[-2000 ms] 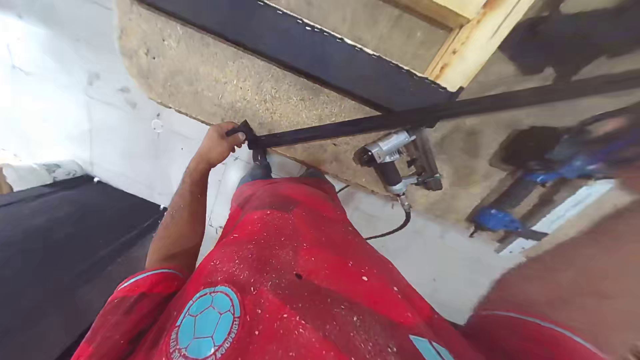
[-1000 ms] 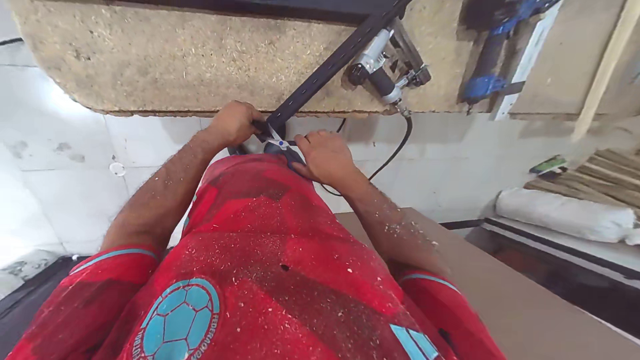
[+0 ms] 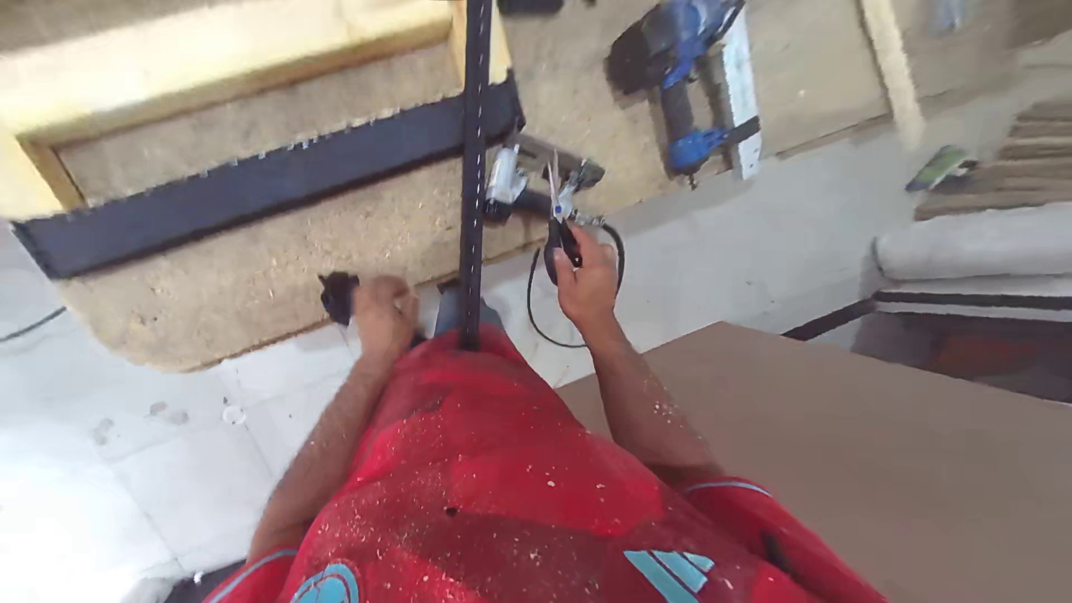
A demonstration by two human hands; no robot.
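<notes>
My right hand holds a pair of scissors by its black handles, blades pointing away from me. In my left hand, which is blurred, is a small piece of black material over the workbench edge. A long black strip with a row of staples runs from my waist up across the bench, between my hands. Just right of the strip lies a pneumatic stapler, partly behind the scissors.
A wooden frame with a black fabric-covered rail lies on the particle-board bench. Farther right are a blue nail gun and a pale metal strip. An air hose hangs off the edge. A brown panel is at lower right.
My hands, together at the strip's near end a second ago, have moved apart. The scissors are now raised in my right hand, and the black piece is off to the left. The view has turned.
</notes>
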